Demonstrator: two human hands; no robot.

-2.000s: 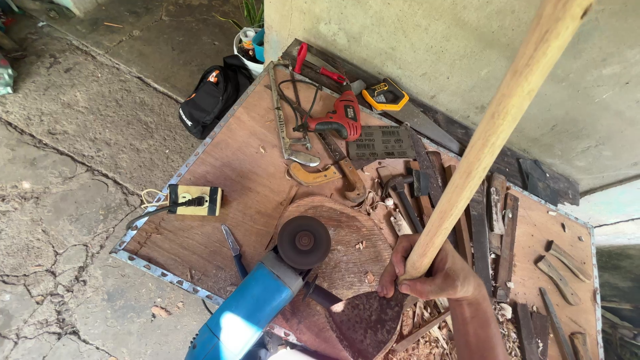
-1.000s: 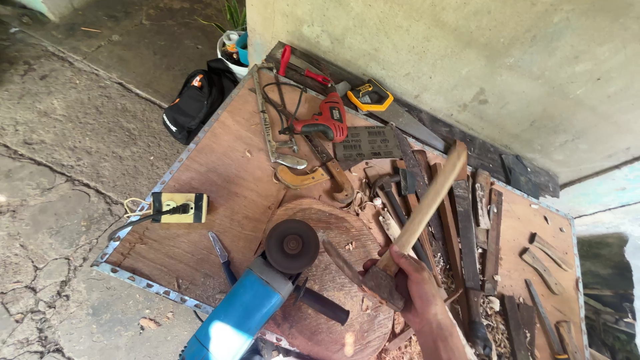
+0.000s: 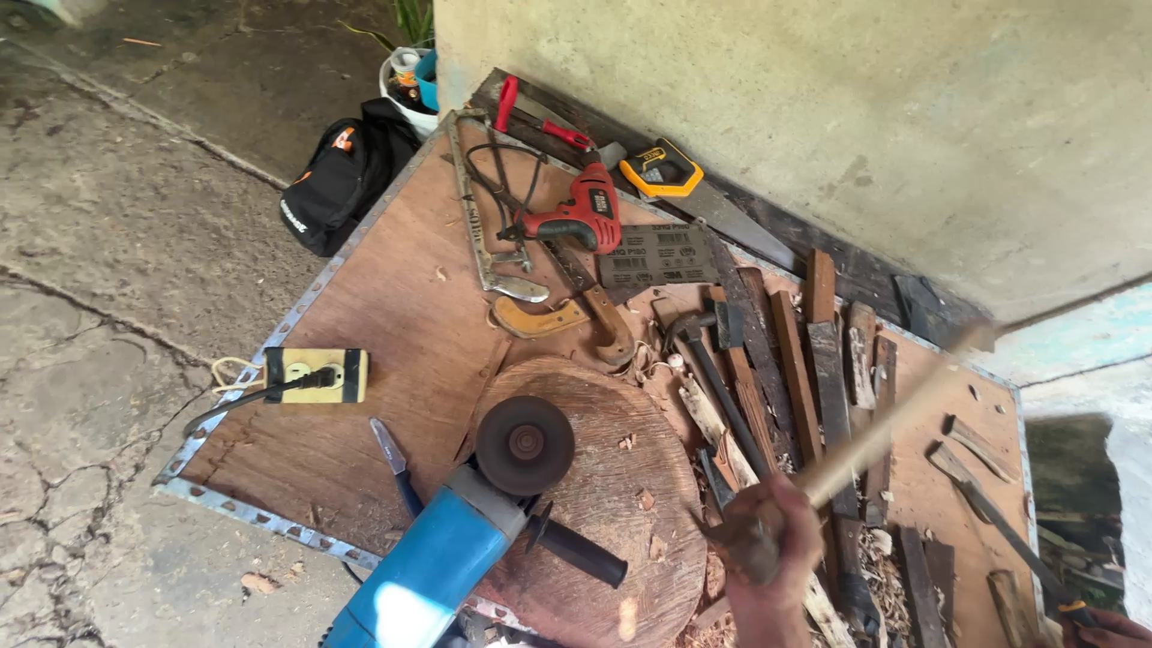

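My left hand (image 3: pixel 778 540) grips a long-handled axe or adze near its metal head (image 3: pixel 742 544); the blurred pale wooden handle (image 3: pixel 900 418) slants up to the right. The head is over the right side of a round wood block (image 3: pixel 594 432). At the lower right edge, my right hand (image 3: pixel 1111 627), partly cut off, is closed on the black and yellow handle of a long dark file (image 3: pixel 1012 531). A blue angle grinder (image 3: pixel 432 553), its disc facing up, lies across the block's left side.
The board's metal-edged rim (image 3: pixel 270 531) runs along the left. On it are a power outlet box (image 3: pixel 346 376), knife (image 3: pixel 390 447), red drill (image 3: pixel 576 216), hacksaw (image 3: pixel 472 207), sandpaper (image 3: pixel 661 254), hammer (image 3: pixel 720 387) and wood strips. A handsaw (image 3: pixel 733 216) lies by the wall.
The axe or adze has turned in my left hand; its handle leans farther right. My right hand has come into view at the lower right, on the file, which has changed its angle.
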